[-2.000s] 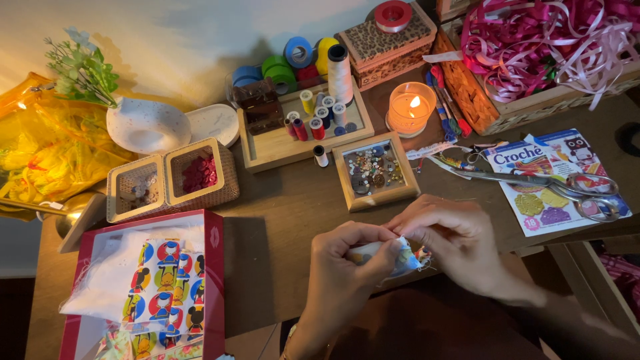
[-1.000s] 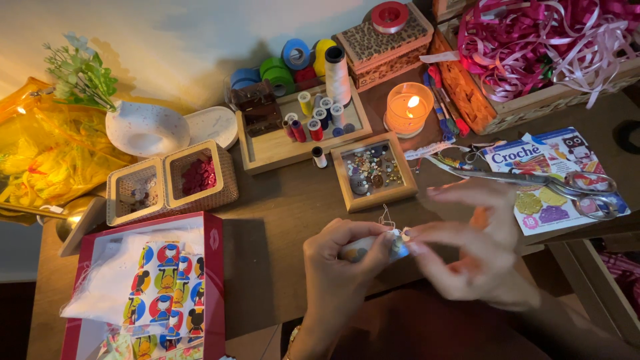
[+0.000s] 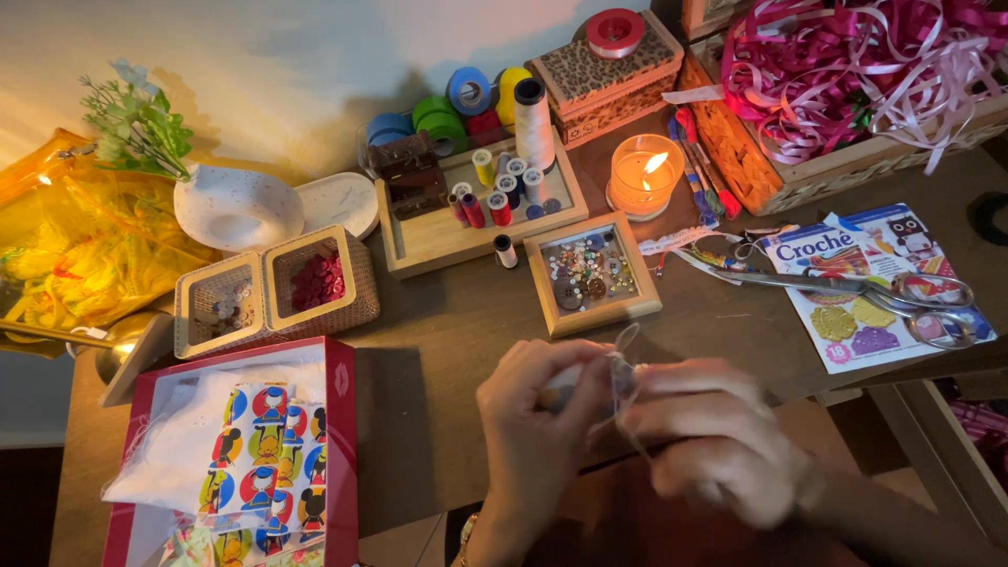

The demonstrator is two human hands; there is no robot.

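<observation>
My left hand pinches a small piece of patterned fabric near the table's front edge, its bulk partly hidden by the fingers. A loop of pale thread stands up from the fabric, and more thread hangs below it. My right hand, blurred, is closed at the fabric's right side with fingertips on the thread; whether a needle is there cannot be told. Just behind both hands lies a wooden tray of buttons and beads, with a small thread spool to its left.
A lit candle in a glass stands behind the button tray. Metal scissors lie on a crochet magazine at right. At left are a red-rimmed box of fabric and woven button baskets. Thread spools stand on a wooden tray.
My right hand was raised with fingers spread a second ago; now its fingers are drawn together beside the fabric. The thread loop shows higher above my left fingertips.
</observation>
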